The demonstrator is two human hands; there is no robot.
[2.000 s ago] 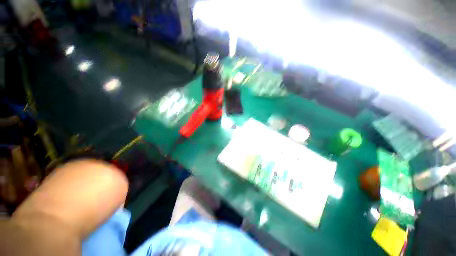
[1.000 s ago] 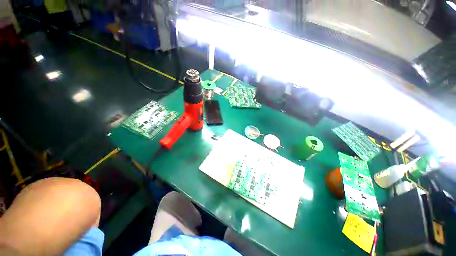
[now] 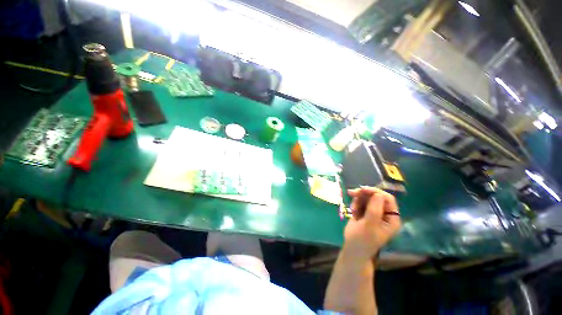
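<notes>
My right hand [image 3: 373, 216] is raised over the right part of the green mat, past the yellow note [image 3: 325, 188] and a pink pen [image 3: 342, 200]. Its fingers are curled together. A small dark thin thing shows at its right side, but blur hides whether the hand holds it. My left hand is out of the picture. The green circuit board panel [image 3: 219, 181] lies on the pale backing board [image 3: 175, 154] with no hand on it. The red heat gun [image 3: 106, 120] stands at the left, dark nozzle up, untouched.
Other circuit boards [image 3: 46, 138] lie around the mat's edges. Behind the backing board are a clear dish [image 3: 210, 125], a pink-white cup [image 3: 235, 131] and a green spool [image 3: 273, 128]. A phone [image 3: 148, 107] lies beside the heat gun. A dark box [image 3: 363, 165] stands at the right.
The view has swung to the right, so the bench things sit further left. My right hand has come into view. The bare bent limb at the lower left is gone from view.
</notes>
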